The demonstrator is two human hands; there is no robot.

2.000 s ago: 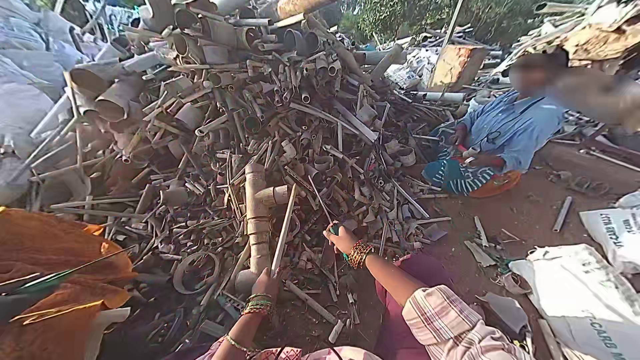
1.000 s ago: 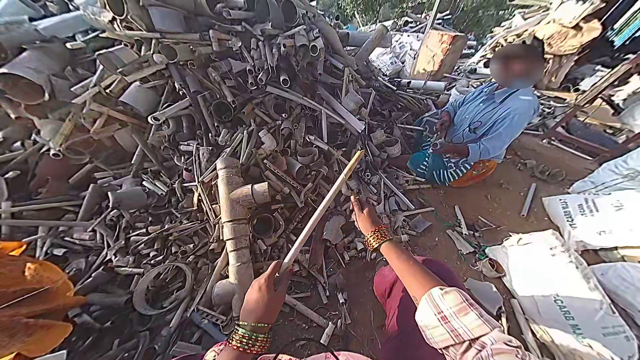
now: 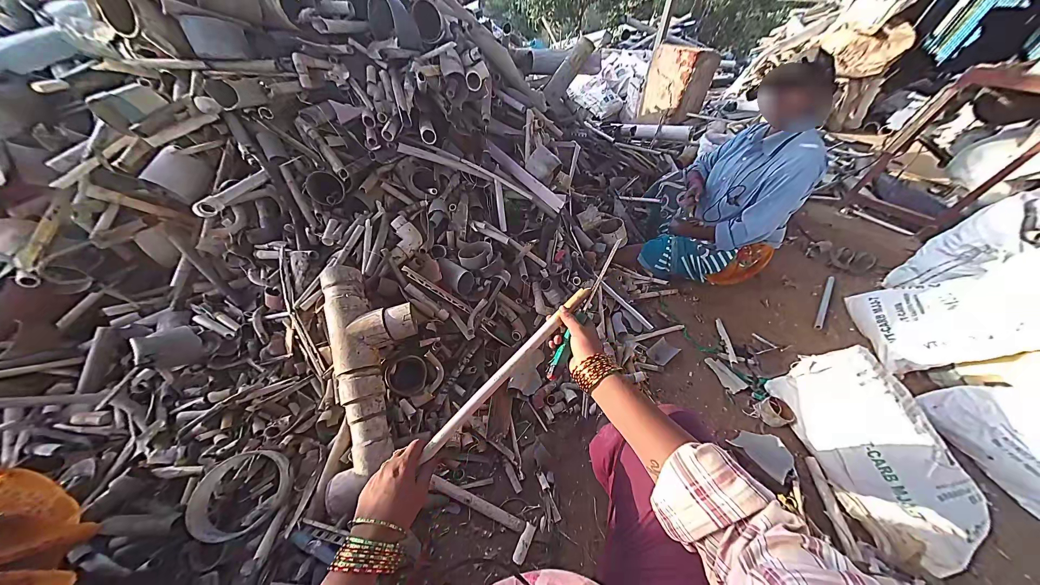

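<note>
My left hand [image 3: 396, 486] grips the lower end of a long pale plastic pipe [image 3: 496, 382], which slants up to the right. The pipe's upper end is yellowish and lies against my right hand [image 3: 577, 335]. That hand is closed round the green handle [image 3: 561, 354] of a tool whose thin metal shaft [image 3: 601, 276] points up beyond the pipe's end; the tool's exact kind cannot be told. Left of the pipe, a thick dirty plastic pipe with a side branch [image 3: 361, 366] lies on the scrap.
A high heap of scrap pipes and fittings [image 3: 325, 179] fills the left and centre. Another person [image 3: 751, 187] sits at the upper right. White woven sacks [image 3: 886, 463] with writing lie at the right. Orange cloth [image 3: 36, 520] shows at the lower left, near a coiled pipe [image 3: 199, 496].
The pale pipe, upright in my left hand two seconds ago, now slants to the right. Its upper end, apart from my right hand a second ago, now meets that hand.
</note>
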